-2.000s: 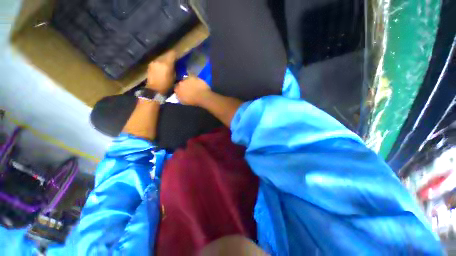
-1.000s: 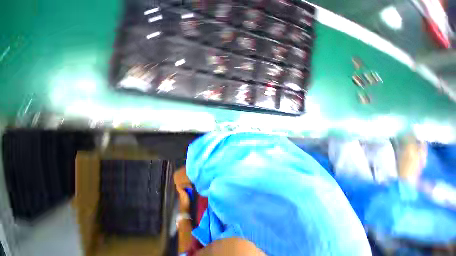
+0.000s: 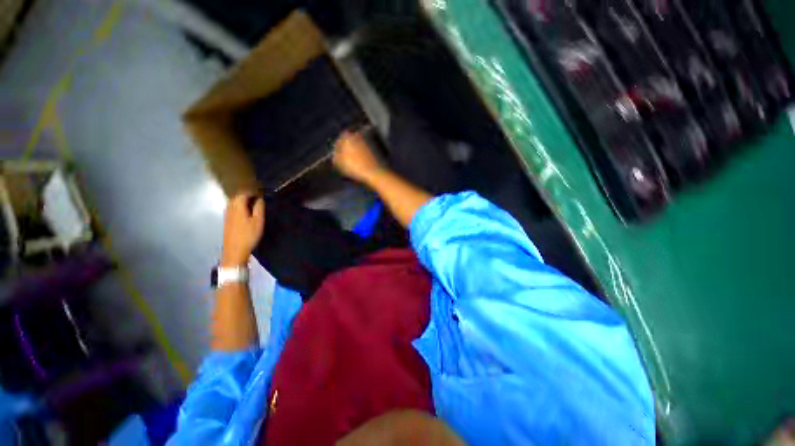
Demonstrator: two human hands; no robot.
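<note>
An open brown cardboard box (image 3: 214, 144) stands low in front of me, with dark black trays (image 3: 296, 118) inside. My left hand (image 3: 243, 222) is at the box's near left corner, fingers bent over the edge. My right hand (image 3: 356, 157) is at the near right end of the same edge, fingers closed on it. The image is blurred, so the exact finger contact is hard to see.
At the right is the green bench (image 3: 706, 287) with a worn edge. A black pocket tray (image 3: 610, 104) with red-and-silver parts lies on it. Grey floor (image 3: 139, 113) with yellow lines is at the left. A pale-framed crate (image 3: 78, 205) stands there.
My view has swung from the bench back down to the box. My hands were close together beside the box two seconds ago; now they are apart on its near edge.
</note>
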